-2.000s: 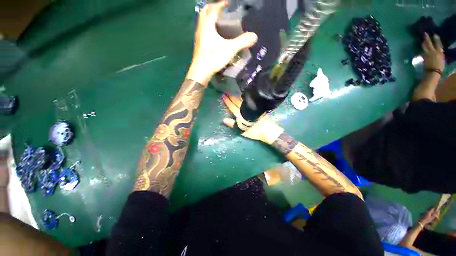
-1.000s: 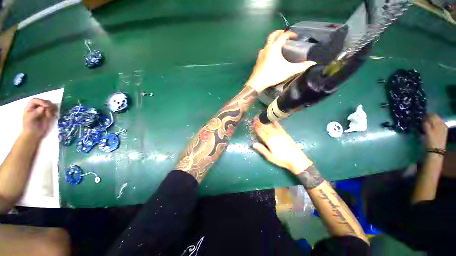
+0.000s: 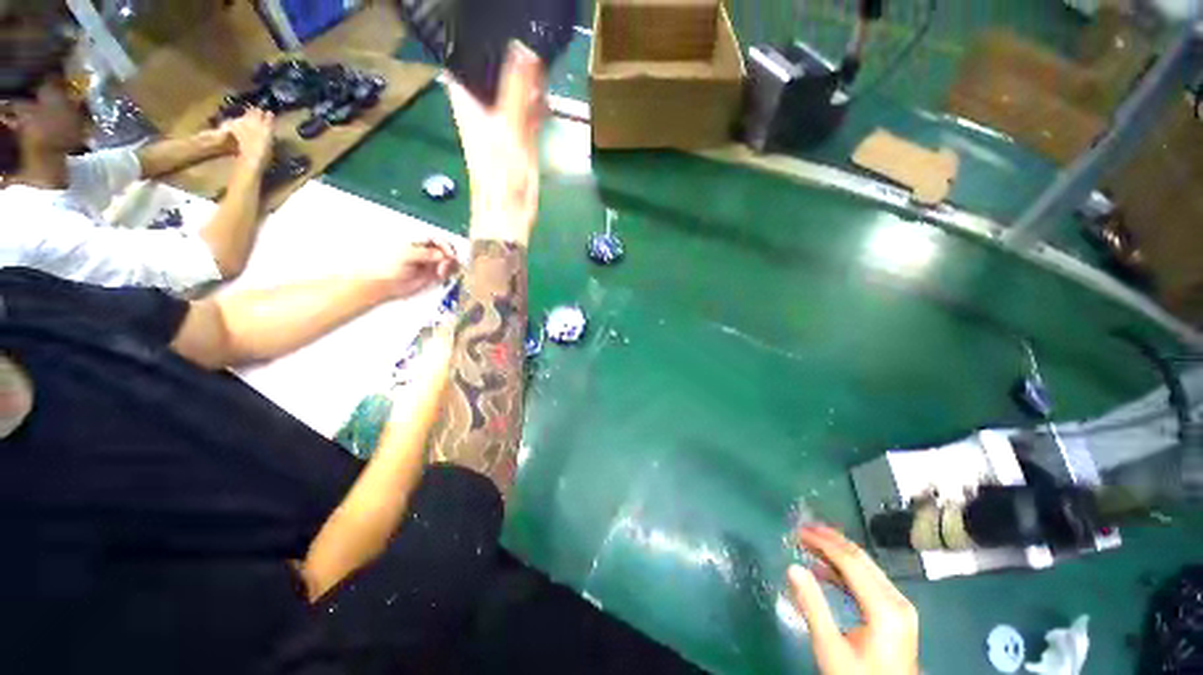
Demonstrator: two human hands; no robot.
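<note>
My left hand (image 3: 504,125) is stretched out at the top, against a large dark shape (image 3: 508,33); whether it grips that shape is unclear. My right hand (image 3: 858,600) is low on the right over the green bench, fingers apart, nothing visible in it. The black electric screwdriver (image 3: 950,521) with a tan nose is at the right, over the pale feeder box (image 3: 924,468), apart from my right hand. A round blue-and-white unit (image 3: 565,323) lies beside my left forearm. Another unit (image 3: 604,247) with a lead lies farther back. My forearm partly hides the blue pile.
A neighbour's hand (image 3: 422,266) is over a white sheet (image 3: 310,257) at left. Another person sits beyond, near black parts (image 3: 310,95). An open cardboard box (image 3: 666,79) stands at the back. A white disc (image 3: 1005,646) and white scrap (image 3: 1059,649) lie at lower right.
The view has swung left. My left hand has left the screwdriver and feeder and reached far out. My right hand is now apart from the screwdriver nose.
</note>
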